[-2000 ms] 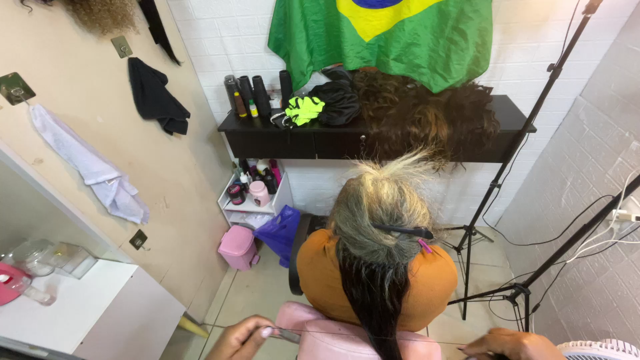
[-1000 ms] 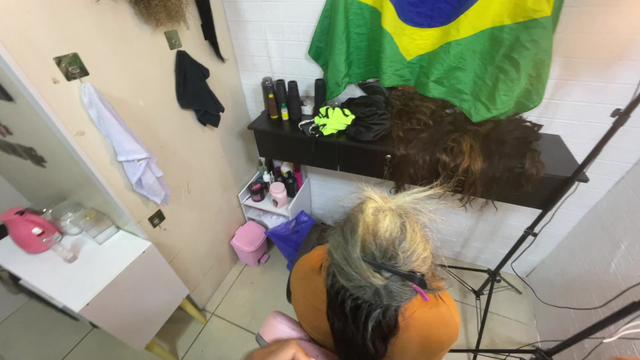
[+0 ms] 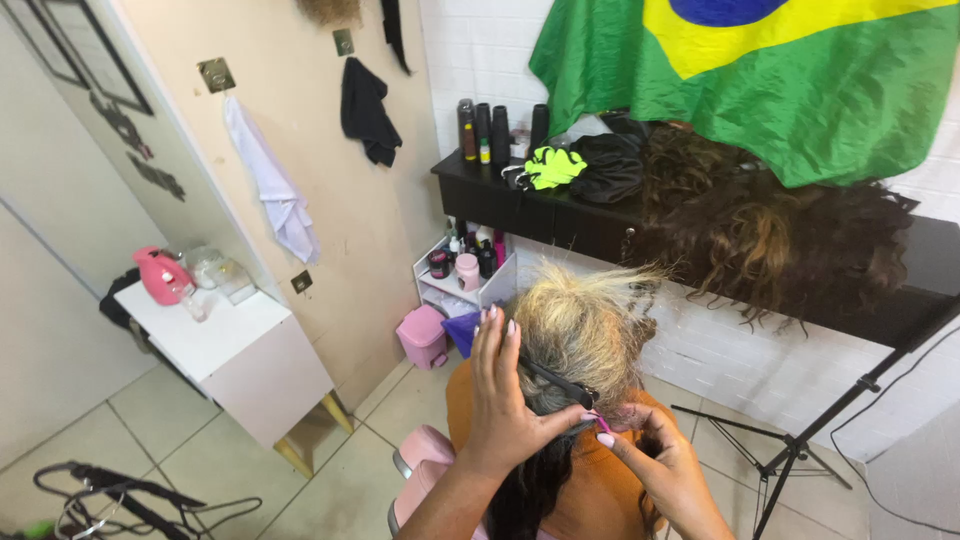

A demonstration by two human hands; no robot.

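A seated person in an orange top (image 3: 600,480) has the back of the head towards me. Blond and grey hair (image 3: 577,330) is gathered up top, and dark hair (image 3: 536,480) hangs below. A black hair clip (image 3: 559,381) lies across the back of the head. My left hand (image 3: 506,397) rests against the left side of the head, its fingers up and its thumb at a small pink clip (image 3: 602,422). With thumb and fingers, my right hand (image 3: 660,454) pinches at the pink clip and the hair beside it.
A black wall shelf (image 3: 510,199) bears bottles, a black bag and loose brown hair (image 3: 772,232). Below stand a white rack (image 3: 439,285) and a pink bin (image 3: 422,337). A black tripod stand (image 3: 795,446) is on the right, a white cabinet (image 3: 225,337) on the left, cables (image 3: 127,495) at bottom left.
Both hands, low in view two seconds ago, have come up to the back of the seated person's head. They are now at the pink clip. The view has shifted.
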